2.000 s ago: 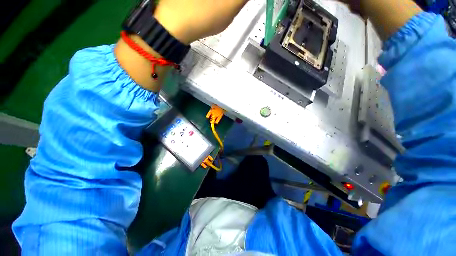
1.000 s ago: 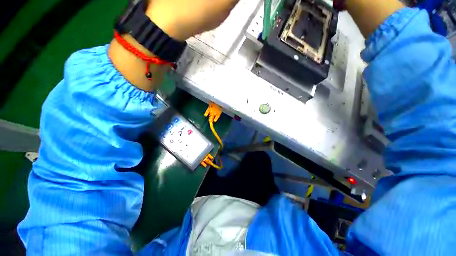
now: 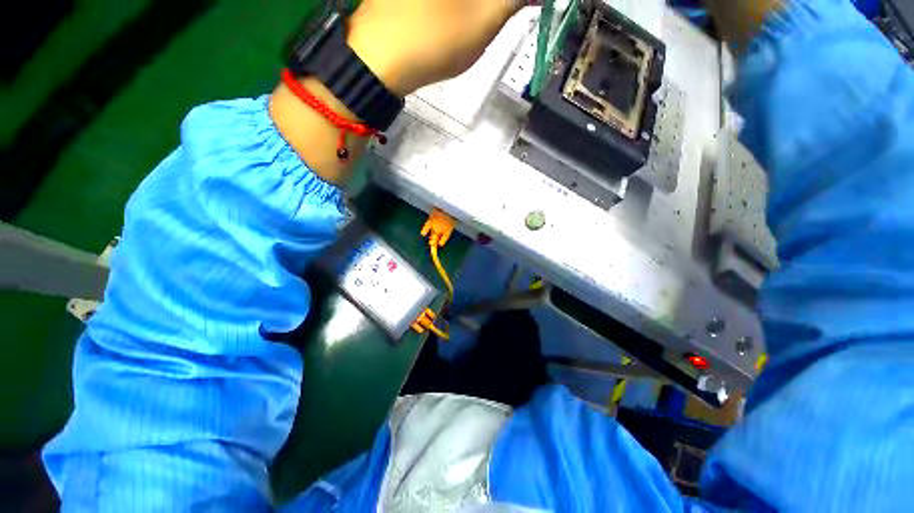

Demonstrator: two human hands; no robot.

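Observation:
A thin metallic phone frame (image 3: pixel 609 72) lies in the black fixture block (image 3: pixel 576 135) on the machine. The mint-green fixture cover (image 3: pixel 544 50) is tilted up at the block's left side. My left hand (image 3: pixel 441 38) is at the top edge, left of the cover; its fingers are cut off by the edge. My right hand (image 3: pixel 744 15) is at the top edge, right of the fixture; only its wrist part shows, blurred, and its fingers are out of the picture.
The silver machine bed (image 3: pixel 471 170) has a round button (image 3: pixel 535 219) on its front edge and a glowing red switch (image 3: pixel 697 362). A teach pendant (image 3: pixel 386 286) with an orange cable (image 3: pixel 441 263) lies on the green surface (image 3: pixel 336 401). A perforated metal block plate (image 3: pixel 742 190) stands right of the fixture.
My left hand has moved slightly right, close to the cover. My right hand has moved up and right, further out of the picture. The frame still lies in the block.

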